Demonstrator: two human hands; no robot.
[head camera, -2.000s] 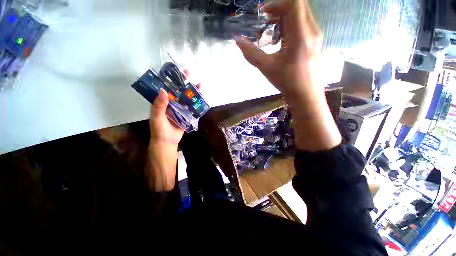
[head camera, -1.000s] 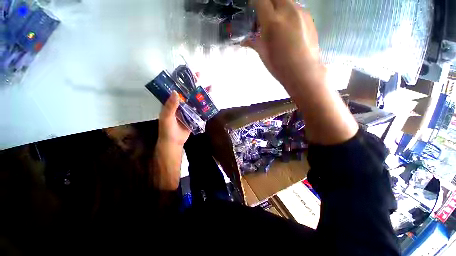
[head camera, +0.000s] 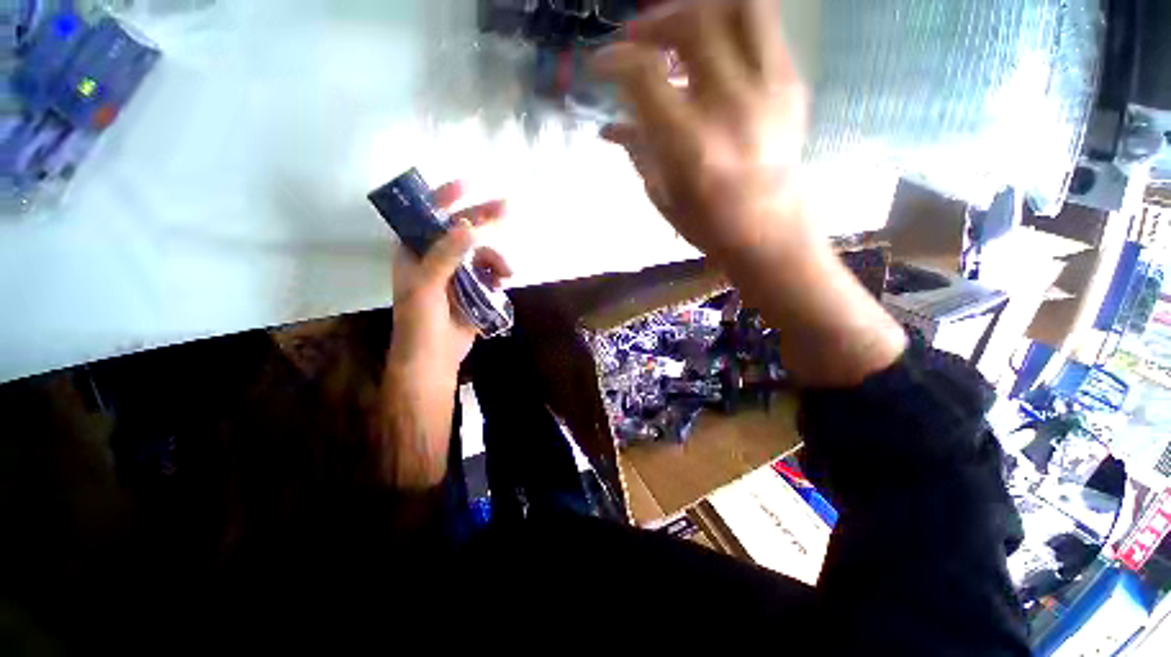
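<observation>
My left hand (head camera: 437, 276) holds one dark-card cable pack (head camera: 411, 209) over the table's front edge, its coiled cord end towards me. My right hand (head camera: 713, 122) is raised over the table at the top, blurred, fingers bent. Something small and pale shows by its fingers; whether it is held I cannot tell. Dark packs (head camera: 552, 26) lie just left of my right hand at the top edge, partly cut off and blurred.
Purple-blue packs (head camera: 77, 96) lie at the left of the white table (head camera: 257, 257). Ribbed clear trays (head camera: 944, 96) are stacked at the right. An open carton (head camera: 700, 481) of jumbled packs (head camera: 681, 372) stands below the table edge. Printed boxes are at lower right.
My left hand held two packs before; now only one shows, and its fingers are more spread. My right hand has shifted slightly left and its fingers have changed position.
</observation>
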